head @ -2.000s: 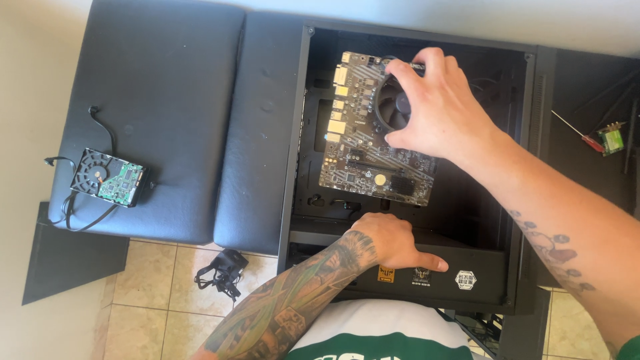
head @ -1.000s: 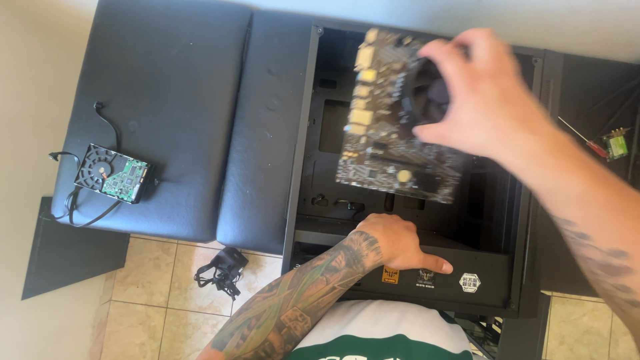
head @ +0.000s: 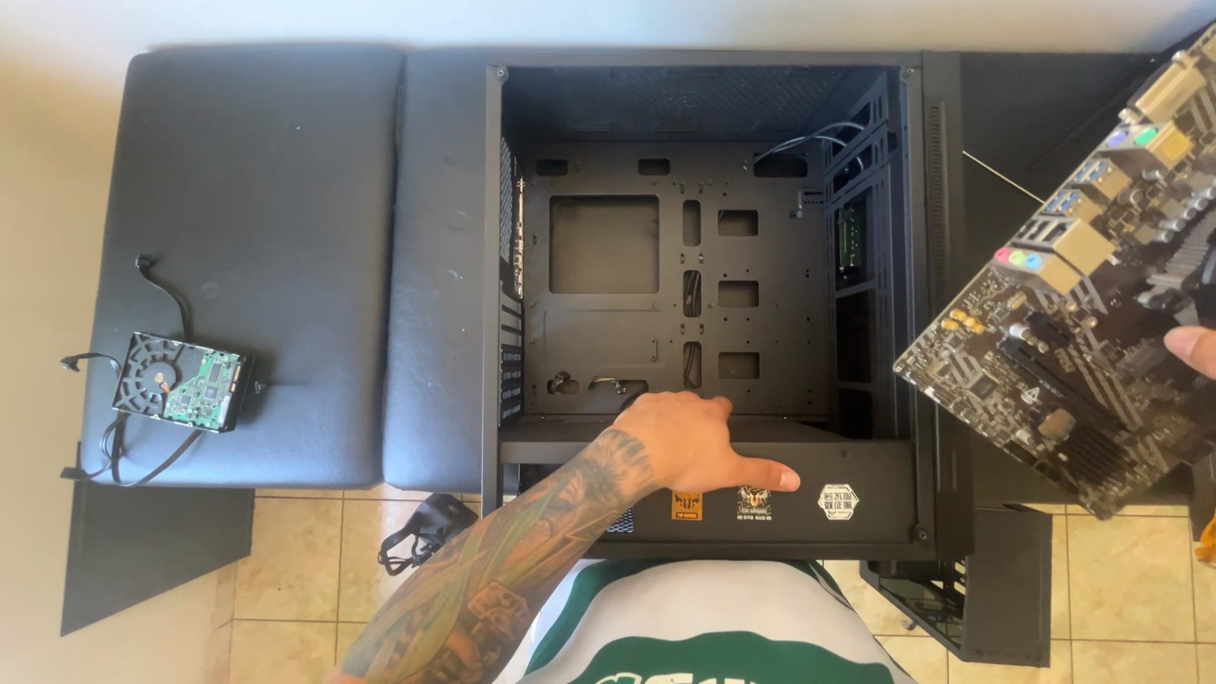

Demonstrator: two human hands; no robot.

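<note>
A computer motherboard (head: pixel 1073 351) hangs tilted at the right edge, outside the black computer case (head: pixel 936 285). Only a fingertip of my right hand (head: pixel 1195 348) shows, at the board's cooler side; the rest is out of frame. My left hand (head: pixel 698 442) rests on the power supply shroud (head: pixel 879 475) along the near side of the case, fingers over its edge and thumb stretched to the right. The fingertips are hidden. Inside the case, the bare metal tray (head: pixel 608 332) shows several cutouts, with cables (head: pixel 617 384) near its lower edge.
A hard drive (head: pixel 180 382) with black cables lies on the black padded bench (head: pixel 256 237) at left. A black cable bundle (head: pixel 427 532) is on the tiled floor (head: pixel 294 570). A thin metal shaft (head: pixel 1002 176) lies right of the case. A black panel (head: pixel 152 551) stands at lower left.
My right hand has carried the motherboard from over the case to the right, out past its side. The case interior is now uncovered. My left hand has stayed on the shroud.
</note>
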